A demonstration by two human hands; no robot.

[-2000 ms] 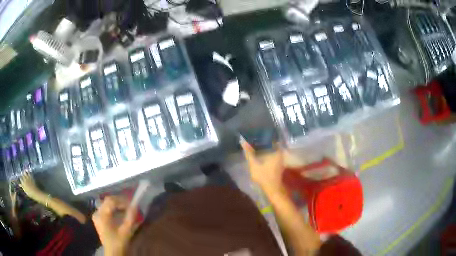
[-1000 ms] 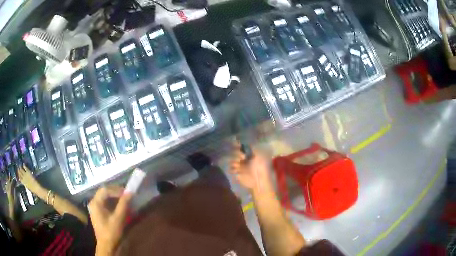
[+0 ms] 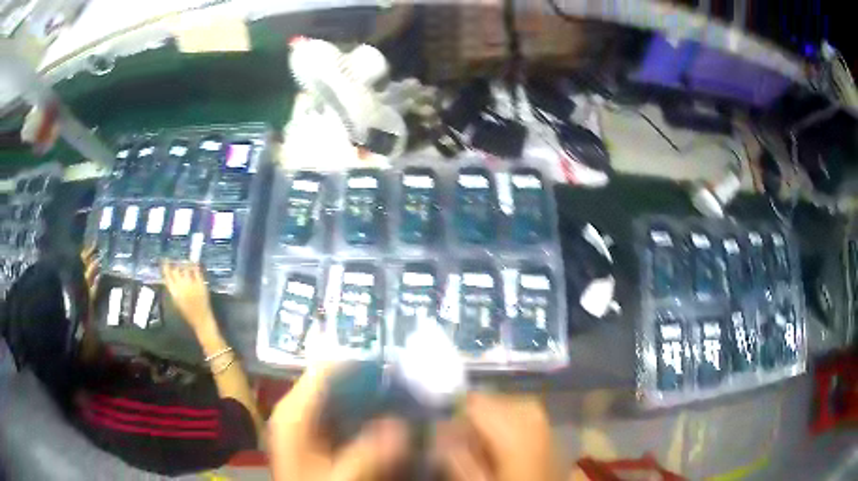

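My left hand (image 3: 315, 427) is low in the centre, blurred, with its fingers around a dark phone-like object (image 3: 357, 395). My right hand (image 3: 508, 437) is close beside it on the right, also blurred and cut off by the bottom edge. A bright white blurred thing (image 3: 433, 364) shows between the hands at their top; I cannot tell what it is or which hand holds it. Just beyond the hands, a clear blister tray (image 3: 562, 329) holds two rows of dark phones with white labels.
Another phone tray (image 3: 647, 385) lies at right and one (image 3: 246, 268) at left, near a neighbouring worker's hand (image 3: 188, 287). White cards (image 3: 143, 306) lie by that worker. A small white fan (image 3: 329, 80) stands behind. Crumpled white pieces (image 3: 598, 296) lie between trays. Red stools (image 3: 616, 470) show below.
The view has swung left and up. My hands were apart, the left with a white flat piece and the right out to the side; now they are together in front of me.
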